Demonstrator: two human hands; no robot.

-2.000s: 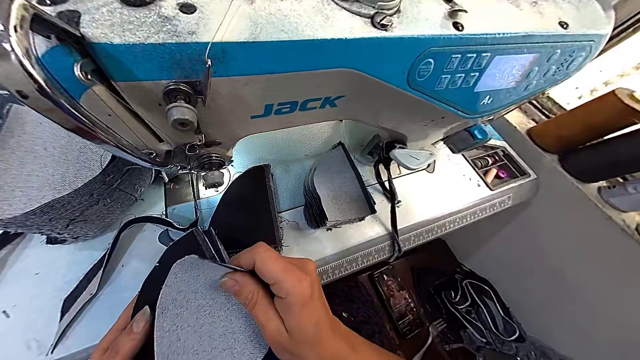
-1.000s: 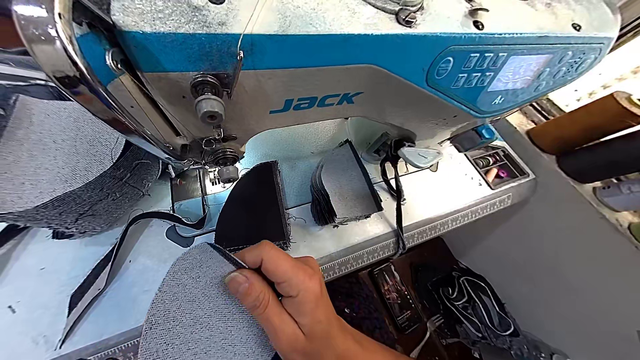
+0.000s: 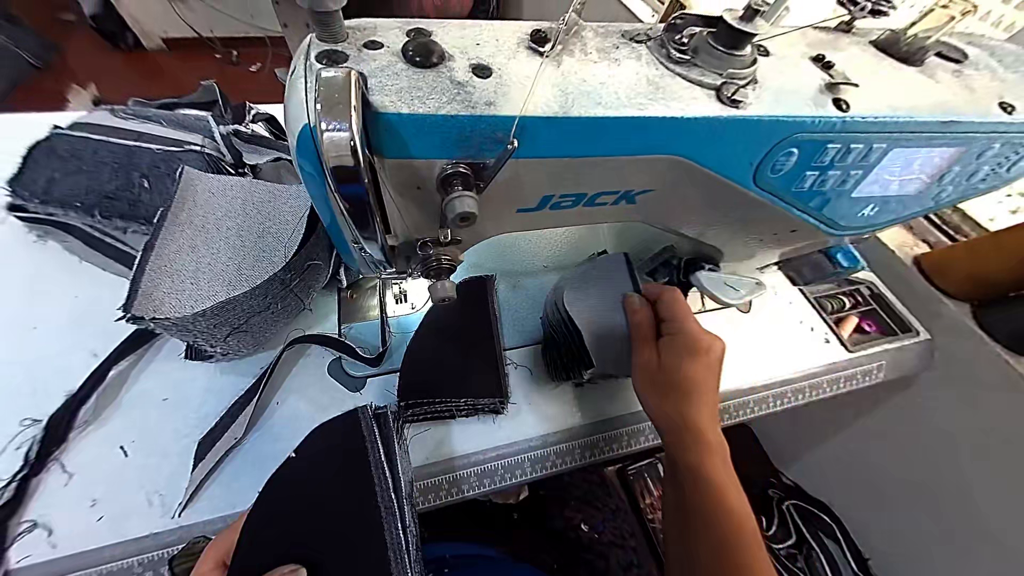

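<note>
My left hand (image 3: 220, 552), mostly hidden at the bottom edge, holds a stack of dark curved denim pieces (image 3: 324, 496). My right hand (image 3: 676, 352) pinches the upper right edge of a grey denim piece (image 3: 596, 308) on a small stack right of the needle area. Between the two hands, a dark stack of curved pieces (image 3: 456, 352) lies on the table, just right of the presser foot area. The Jack sewing machine (image 3: 576, 192) stands behind. From beside its needle plate (image 3: 400, 296) a narrow denim strip (image 3: 264, 384) runs down to the left.
A tall stack of grey denim pieces (image 3: 224, 248) sits left of the machine head, with a dark denim bundle (image 3: 104, 176) behind it. A knee-high view of dark cloth (image 3: 800, 512) shows below the table. A small parts tray (image 3: 860, 312) is set into the table's right end.
My right hand has left the piece it held near my left hand and moved right to the grey stack. The held pieces now show their dark side. The view has shifted left and up.
</note>
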